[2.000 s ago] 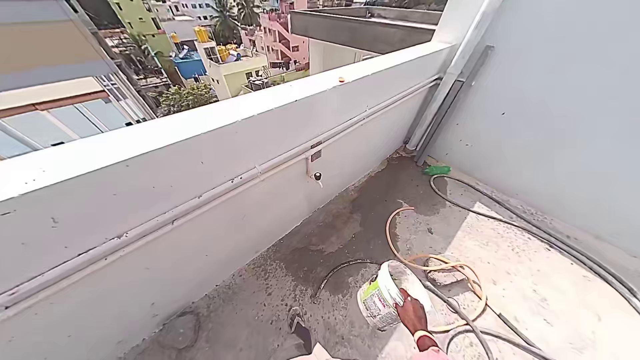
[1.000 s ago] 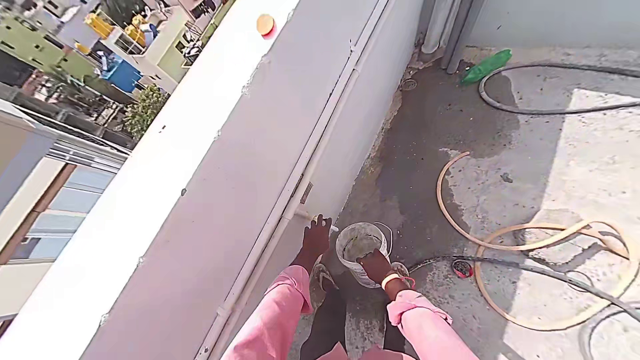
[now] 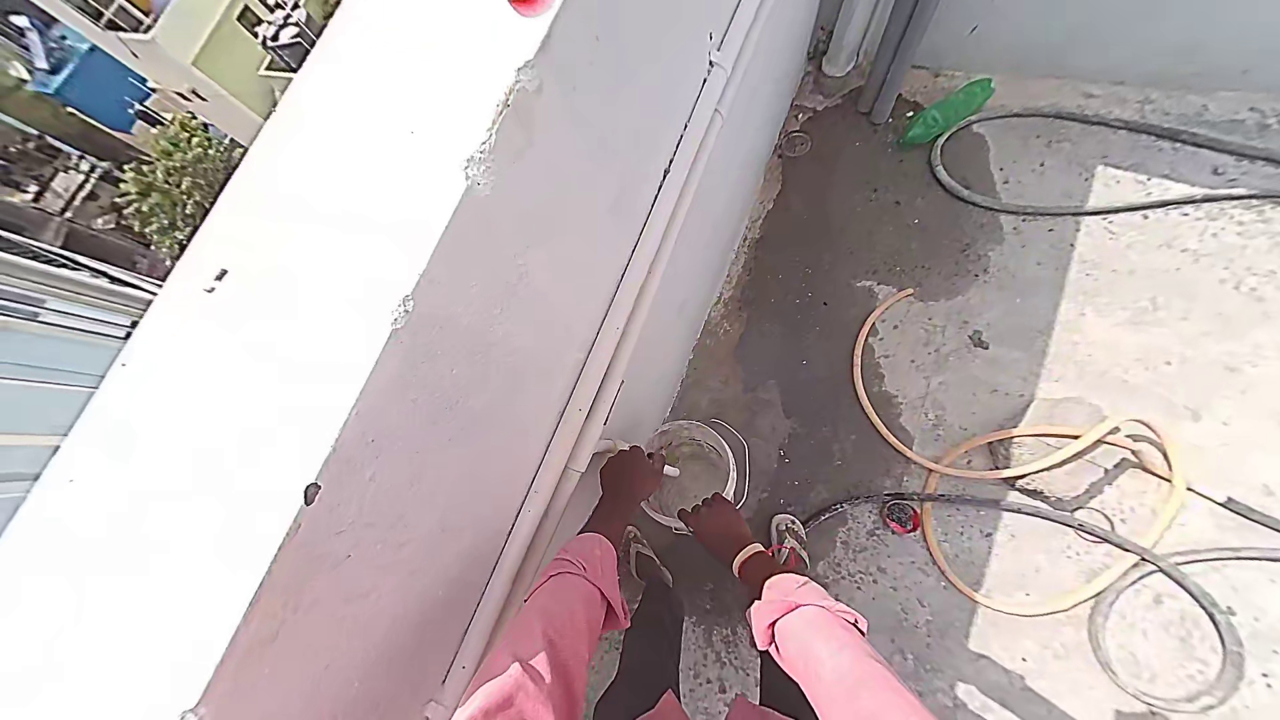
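A white plastic bucket (image 3: 697, 470) is beside the parapet wall, below a tap whose pale spout (image 3: 671, 470) points over its mouth. My left hand (image 3: 630, 474) is closed around the tap at the wall pipe, left of the bucket. My right hand (image 3: 715, 520) grips the near rim of the bucket, and its wire handle (image 3: 742, 455) hangs at the right side. The inside of the bucket looks greyish; whether water runs into it I cannot tell.
Pale pipes (image 3: 600, 380) run along the parapet (image 3: 330, 330). An orange hose (image 3: 1040, 605) and dark hoses (image 3: 1120, 540) lie coiled at right, near a small red-rimmed object (image 3: 901, 517). A green plastic bottle (image 3: 948, 110) lies by grey downpipes (image 3: 900, 55). Wet concrete (image 3: 830, 230) stretches beyond the bucket.
Two seconds ago the bucket was in my right hand, away from the wall; now it is at the tap. My left hand has come to the tap. The view has tilted down.
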